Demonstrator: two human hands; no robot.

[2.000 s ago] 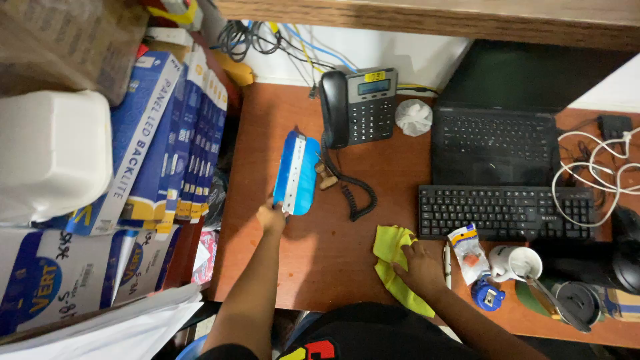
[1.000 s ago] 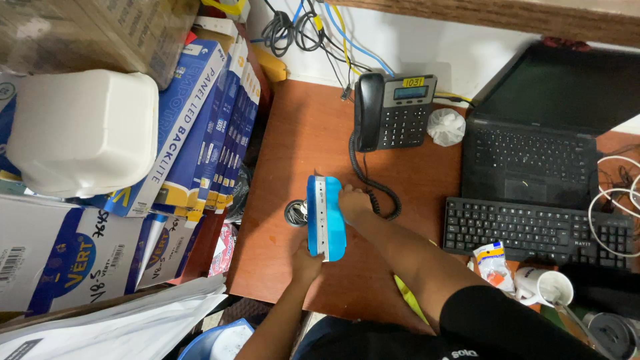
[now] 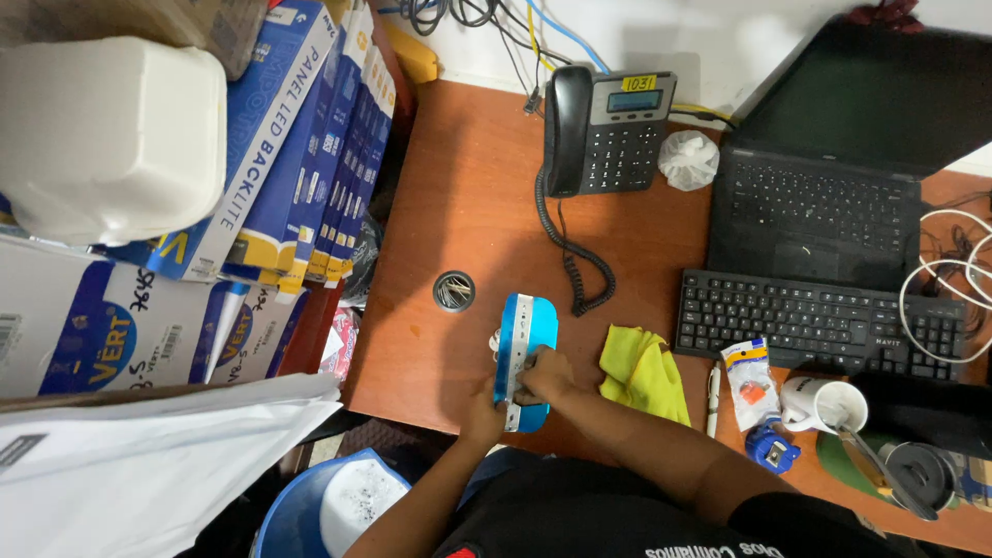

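Note:
A blue plastic case or holder with a pale, marked strip (image 3: 521, 341) is held over the front part of the brown desk (image 3: 480, 209). My left hand (image 3: 484, 411) grips its lower left edge. My right hand (image 3: 545, 376) is on its right side, fingers bent over the strip; whether they grip or only press cannot be told. Partly hidden behind its left edge is a small pale object. A yellow-green cloth (image 3: 642, 372) lies crumpled to the right of my right hand. Up and left of the case, a round desk grommet (image 3: 454, 291) shows thin items inside.
A desk phone (image 3: 612, 132) with coiled cord stands at the back. To the right are a laptop (image 3: 814, 209), keyboard (image 3: 814, 318), mug (image 3: 825, 403), blue tape measure (image 3: 772, 447) and pen (image 3: 713, 399). Boxes (image 3: 263, 139) crowd the left, above a blue bucket (image 3: 294, 496).
My right hand has left the yellow-green cloth and come to the blue case. The case, in my left hand, has moved toward me, leaving the desk grommet in view.

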